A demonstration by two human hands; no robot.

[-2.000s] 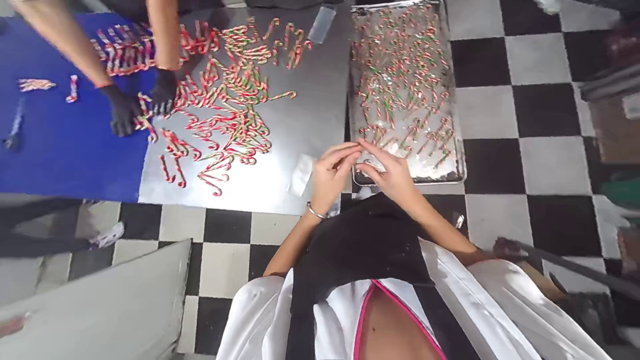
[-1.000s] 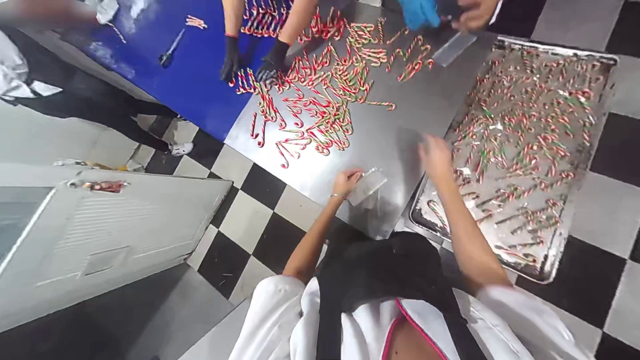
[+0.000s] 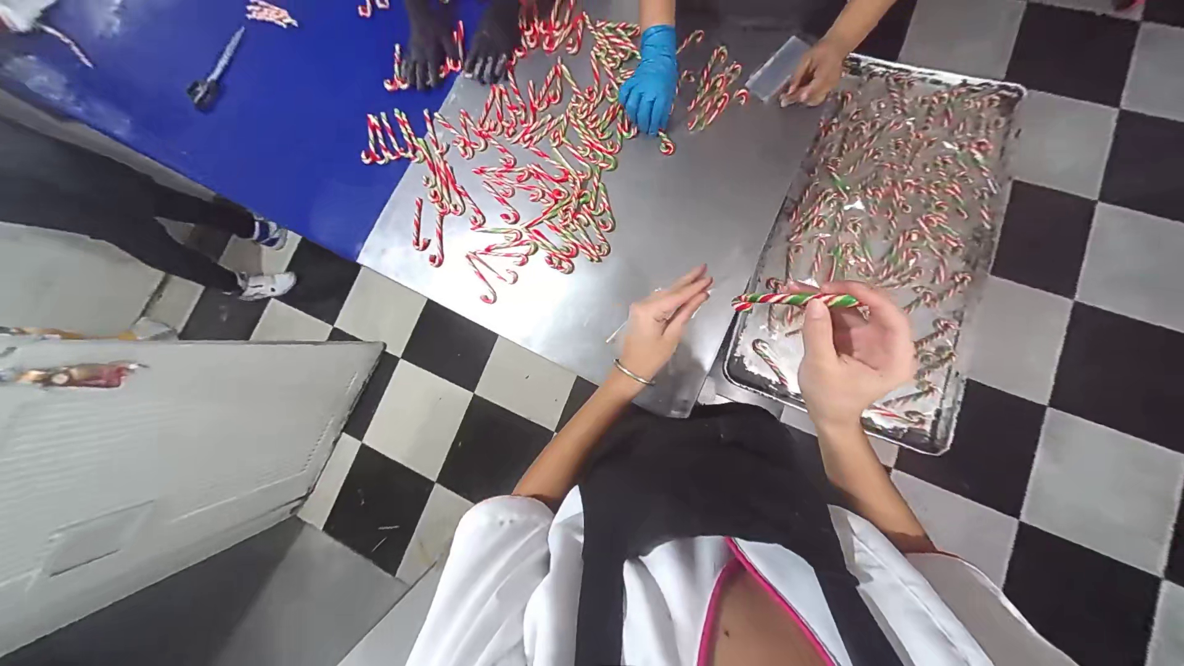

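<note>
Between the thumb and fingers of my right hand is a red, white and green candy cane, held over the near left part of a metal tray. Wrapped candy canes cover that tray. My left hand, with a bracelet at the wrist, is raised above the near edge of the steel table. Something thin and clear, perhaps a plastic bag, shows at its fingers; whether it is gripped cannot be told. Unwrapped candy canes lie piled on the steel table beyond my left hand.
A co-worker's blue-gloved hand touches the pile; a bare hand holds a clear plastic piece. Black-gloved hands work at the blue table surface, where scissors lie. A white panel stands at the left.
My right hand, seen without a candy cane one second ago, now holds one over the tray. The co-worker's blue-gloved hand has moved down to the pile. The view has shifted.
</note>
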